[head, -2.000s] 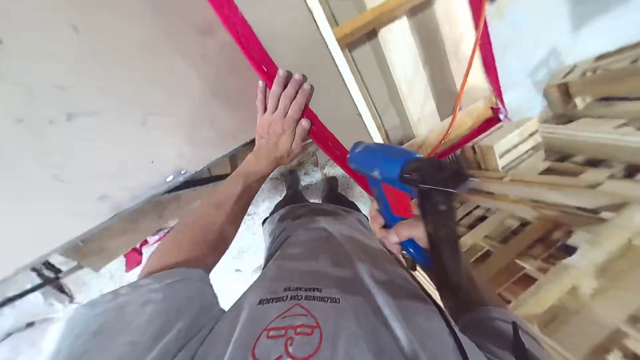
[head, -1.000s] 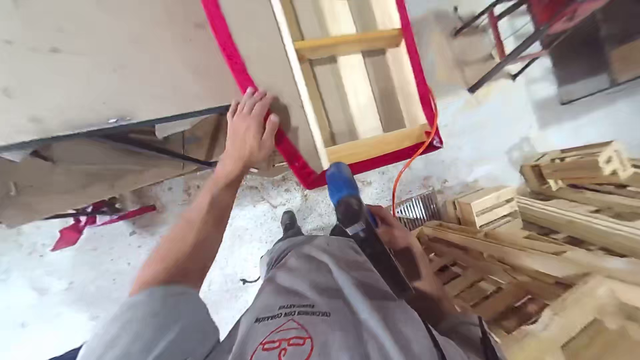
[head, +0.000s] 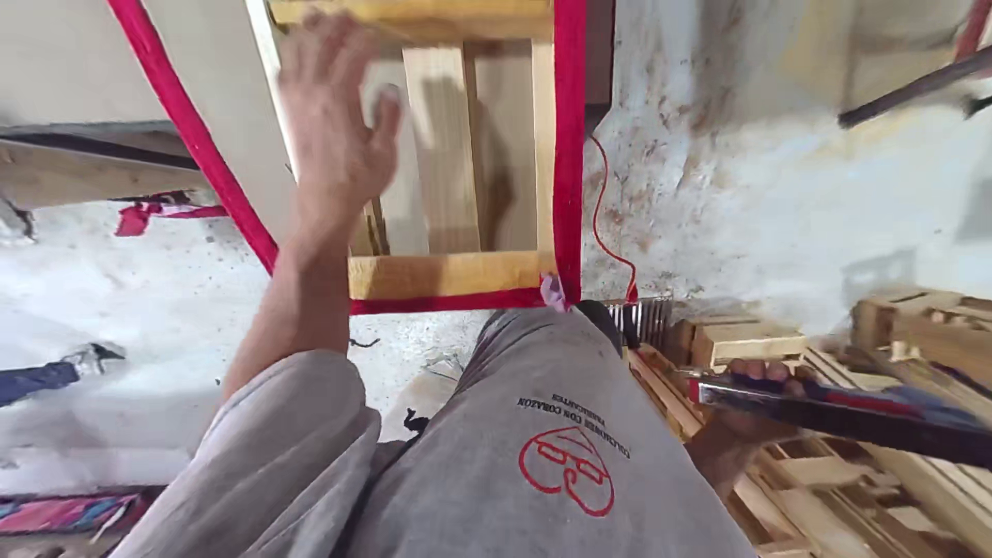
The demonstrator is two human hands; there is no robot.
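A wooden frame (head: 446, 275) with slats inside and red fabric (head: 570, 155) along its edges lies before me. Above its left part is my left hand (head: 333, 101), fingers apart and slightly blurred, holding nothing; whether it touches the frame I cannot tell. My right hand (head: 763, 395) is at the right, closed around a blue and black pneumatic staple gun (head: 852, 415), away from the frame. A red strip (head: 194, 132) runs along the pale panel at the left. A small pinkish tuft (head: 554, 292) sits at the frame's near right corner.
Wooden crates and slatted pieces (head: 748, 341) are piled at the lower right. A thin red hose (head: 601, 209) hangs beside the frame's right edge. Red cloth scraps (head: 136, 219) lie at the left, and a dark metal bar (head: 914, 89) juts in at the upper right.
My right hand has moved the staple gun away from the frame's near edge, out to the right. My left hand has left the red strip and is now over the slatted frame. The view has shifted.
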